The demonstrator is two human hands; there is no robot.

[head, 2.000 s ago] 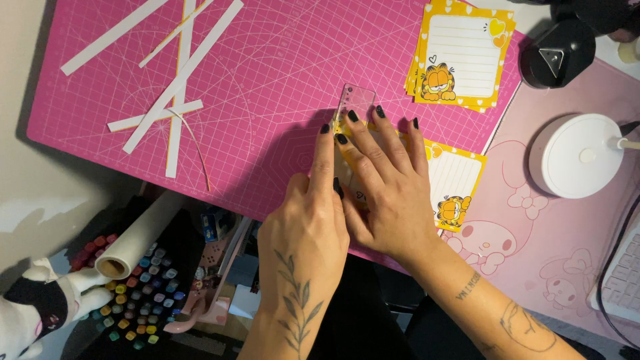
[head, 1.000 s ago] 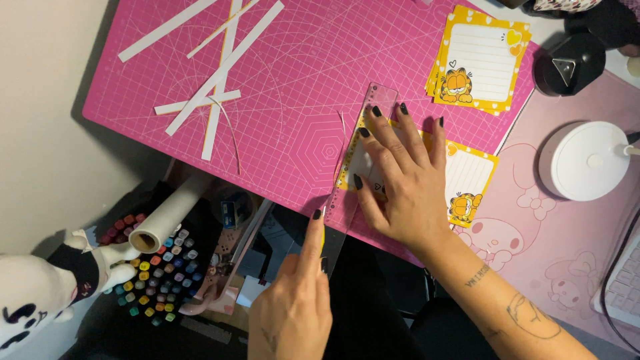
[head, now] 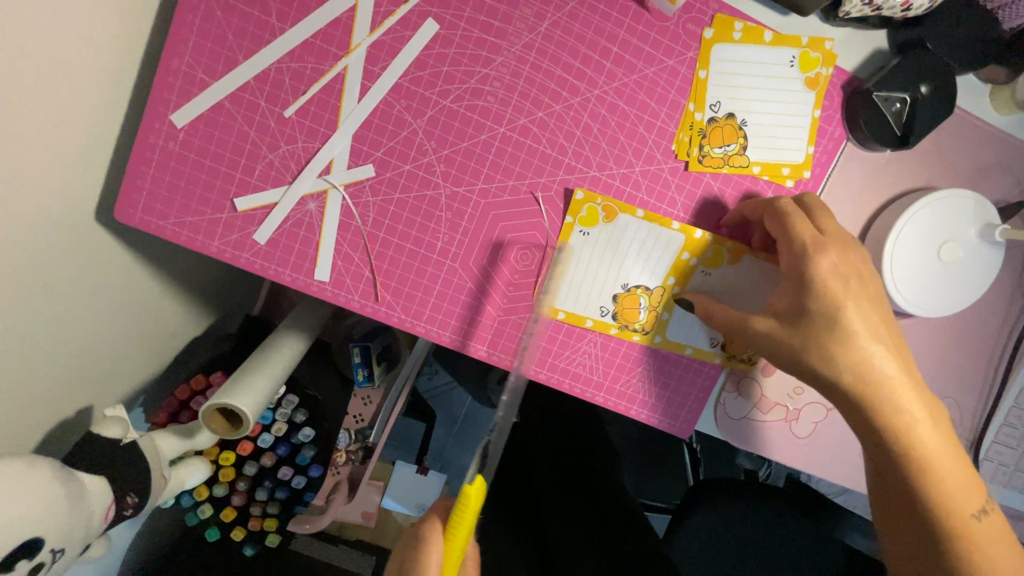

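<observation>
My left hand [head: 436,544] is at the bottom edge, holding a yellow-handled craft knife [head: 464,520] together with a clear plastic ruler [head: 516,384], which slants up past the mat's front edge. My right hand [head: 808,280] has its thumb and fingers on a printed strip of two joined lined note cards [head: 620,248] with yellow borders and cartoon cats. The strip lies at the front right of the pink cutting mat [head: 480,160]. A thin cut sliver [head: 544,224] is beside its left edge. Behind my right hand lies a stack of similar cards [head: 760,96].
White paper offcuts [head: 352,120] cross at the mat's left. A black corner punch [head: 900,100] and a round white device [head: 936,252] stand at the right. Below the mat are a paper roll [head: 264,372], many markers [head: 256,472] and a plush toy [head: 72,504].
The ruler, pressed on the cards by my right hand before, is now lifted off toward my left hand. My right hand has moved right and grips the strip's right part.
</observation>
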